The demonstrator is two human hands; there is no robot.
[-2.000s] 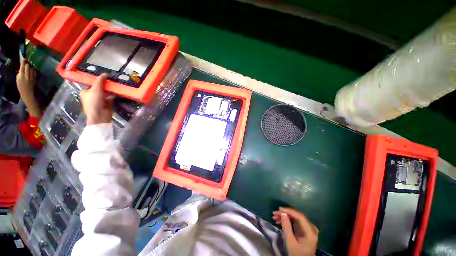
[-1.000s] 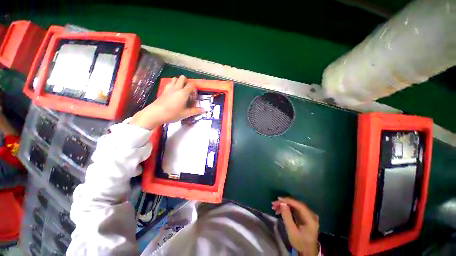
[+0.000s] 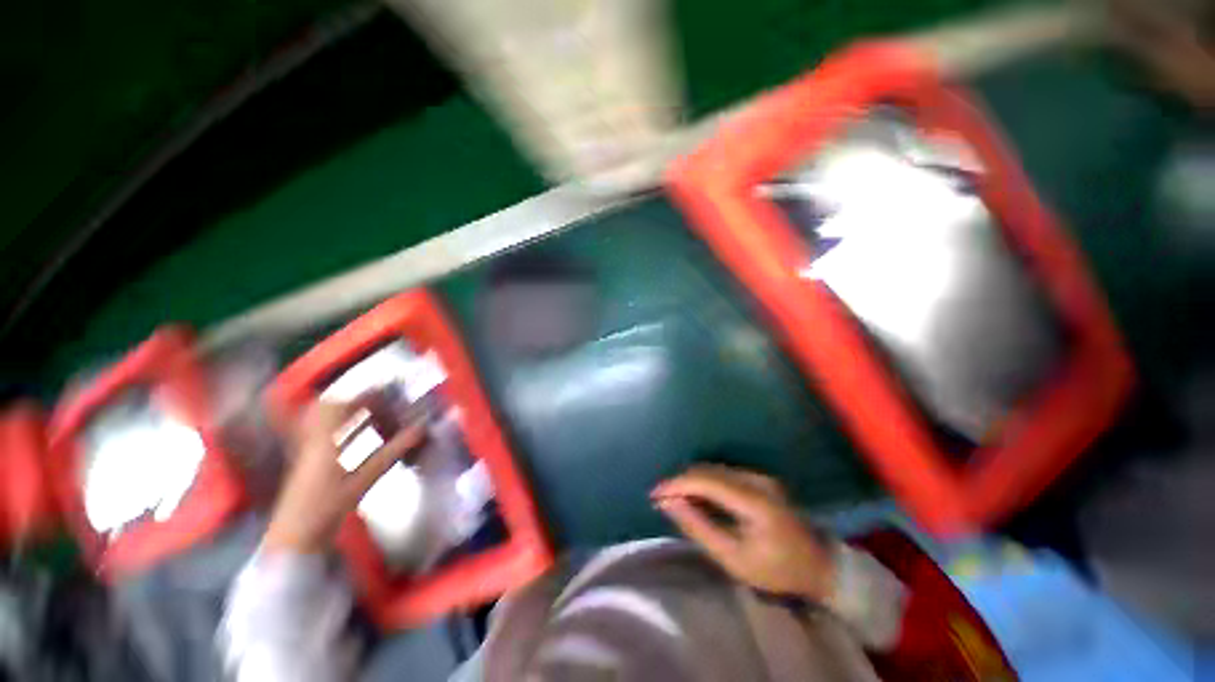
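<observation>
The frame is strongly blurred. A red-orange fixture (image 3: 513, 460) holding an open tablet (image 3: 466, 424) lies on the dark-green bench in front of me. My left hand (image 3: 349, 466) is over the left side of this tablet, fingers spread near its upper part. Whether it holds anything is too blurred to tell. My right hand (image 3: 740, 524) is off the fixture, low at centre right, with fingers curled and thumb and forefinger close together. Whether something tiny is between them cannot be told.
Another red-orange fixture (image 3: 853, 373) with a bright tablet stands at right. A further fixture (image 3: 220, 466) is at left. The screw dish (image 3: 537, 309) is a blurred dark round beyond my fixture. A whitish post (image 3: 573, 80) rises behind the pale bench edge (image 3: 466, 247). A red armband (image 3: 939, 620) shows lower right.
The view has swung to the right, so the right fixture appears larger and nearer the centre. My left hand went from the left fixture to the middle tablet and remains over it.
</observation>
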